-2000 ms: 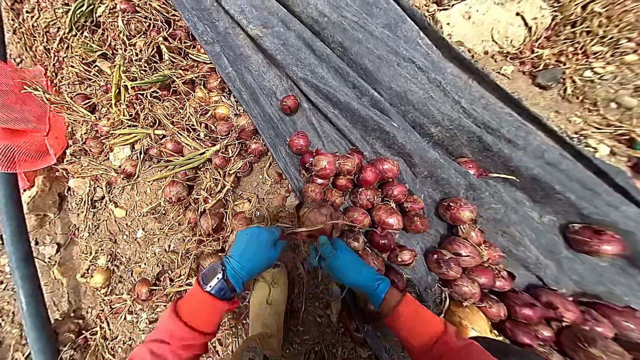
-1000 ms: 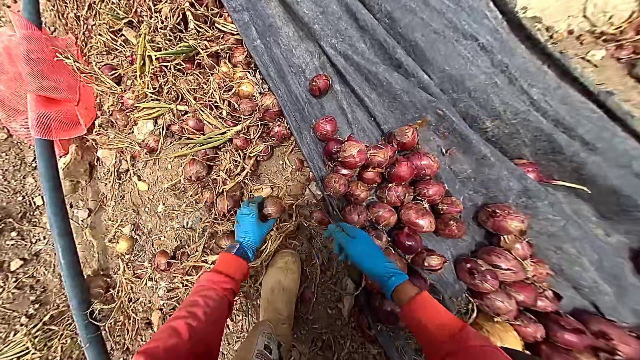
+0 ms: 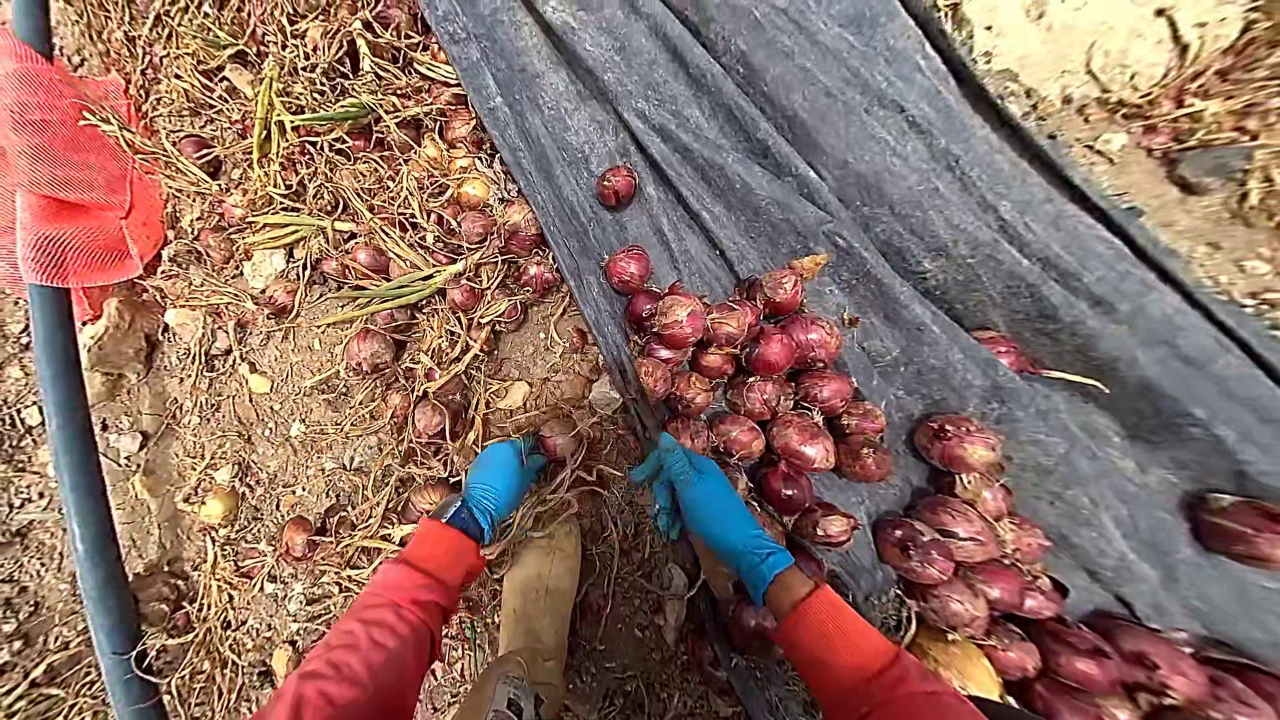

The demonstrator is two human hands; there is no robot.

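Observation:
My left hand [image 3: 503,484], in a blue glove with a watch at the wrist, is over the soil at lower centre, its fingers on a red onion [image 3: 559,440] with dry stalks trailing beneath. To its right my gloved right hand [image 3: 700,500] reaches to the edge of the dark fabric sheet [image 3: 800,220]; its fingertips are partly hidden, and whether they grip something is unclear. Just beyond it a pile of red onions [image 3: 768,398] lies on the sheet. A second pile of red onions [image 3: 965,540] is at lower right.
Dry stalks and more onions [image 3: 370,352] cover the ground on the left. A dark hose [image 3: 80,480] runs down the left side, with red mesh netting [image 3: 80,190] over it. My boot [image 3: 541,590] stands between my arms. A single onion with a stalk [image 3: 1005,350] lies on the sheet.
Two seconds ago both hands were together at an onion beside the pile; they are now apart. An onion with a tan tip now shows at the pile's far edge.

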